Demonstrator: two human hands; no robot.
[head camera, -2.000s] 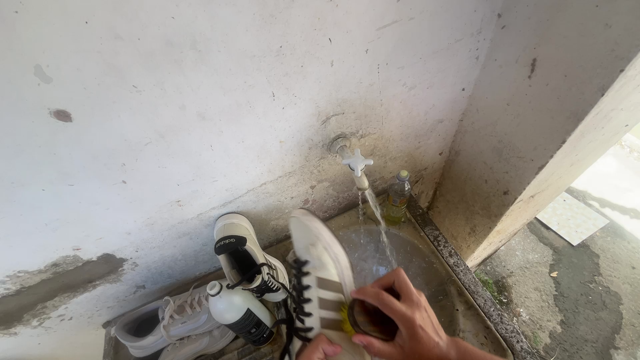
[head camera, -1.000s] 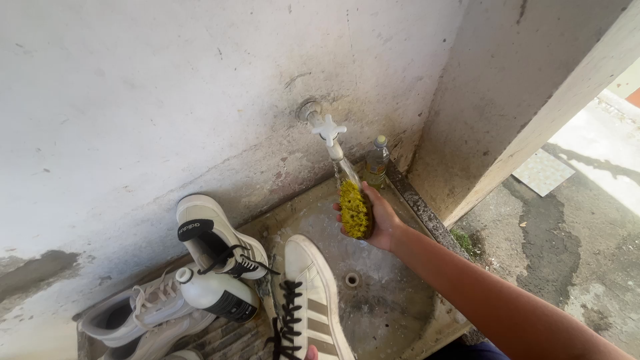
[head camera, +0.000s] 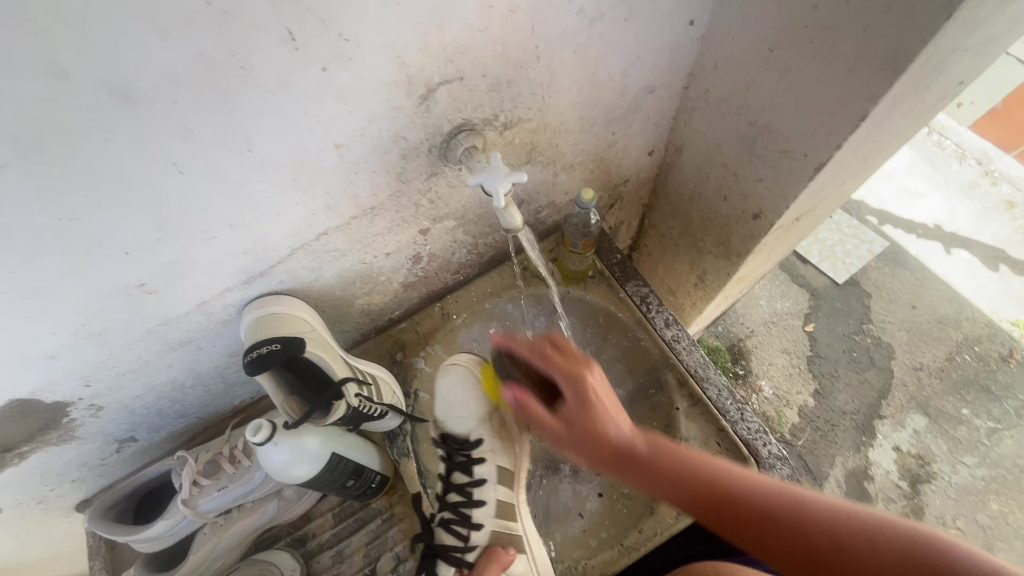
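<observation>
My right hand grips a dark-backed scrub brush with yellow bristles, which touch the toe side of a white sneaker with black laces and brown-grey stripes. At the bottom edge, my left hand holds the sneaker near its heel end; only a finger or thumb shows. Water streams from a white plastic tap into the stone sink basin behind the brush. The matching Adidas sneaker leans against the wall, to the left.
A white bottle with a black label lies beside light lace-up sneakers on the ribbed washboard. A clear bottle with yellow-green liquid stands in the sink's back corner. A speckled raised rim borders the right side.
My right hand has brought the brush from under the running water, where it was one second ago, down to the sneaker's toe. Two seconds ago the brush was at the shoe's side.
</observation>
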